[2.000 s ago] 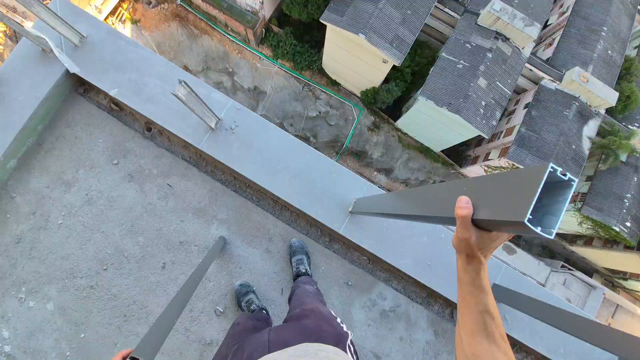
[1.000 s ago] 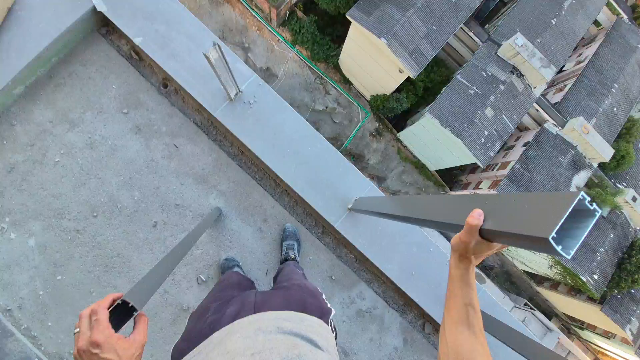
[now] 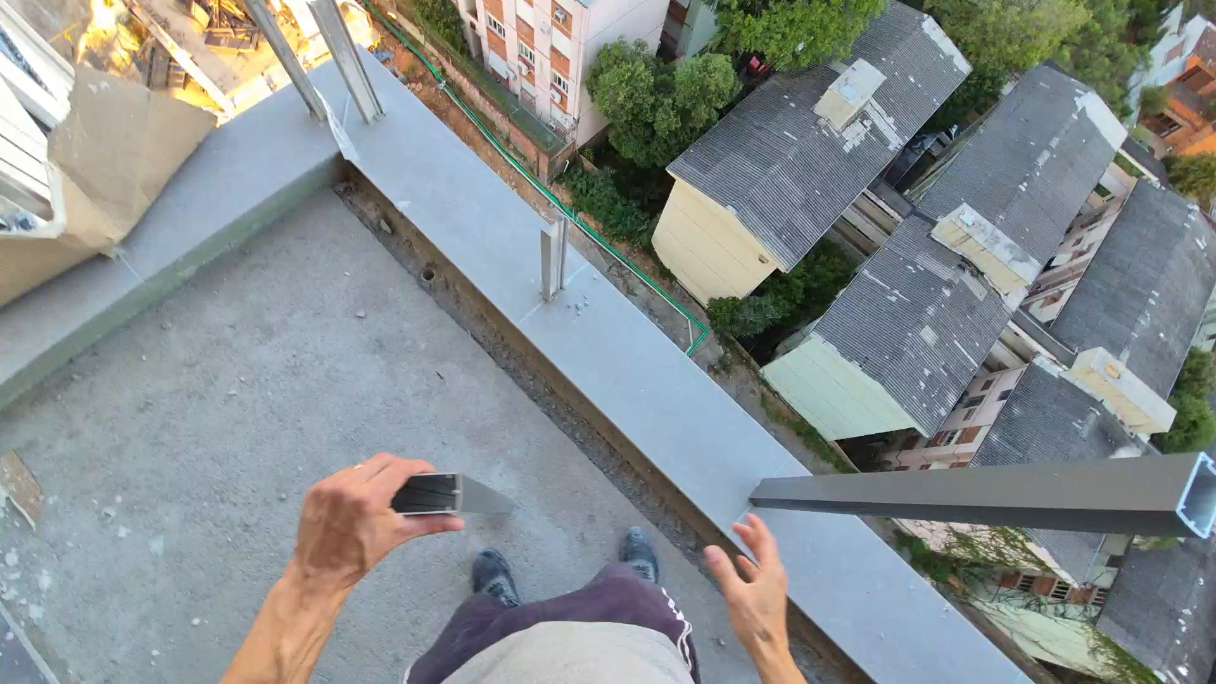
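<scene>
My left hand grips the top end of a dark hollow metal profile, which stands on the concrete floor left of my shoes. My right hand holds nothing, its fingers apart, above the inner edge of the parapet. Near it, a long dark rectangular aluminium profile stands upright on the grey parapet cap, its hollow end at the right edge of the view. No hand touches that one. A short metal bracket post rises from the cap farther along.
Past the parapet is a deep drop to grey-roofed buildings, trees and a green line. Two metal posts stand near the parapet corner. Cardboard and light metal pieces lie at the upper left. A rough gap runs along the floor's edge.
My right hand has let go of the long profile on the parapet and come down to its left. My left hand has moved nearer my body's middle with its profile. The view has shifted.
</scene>
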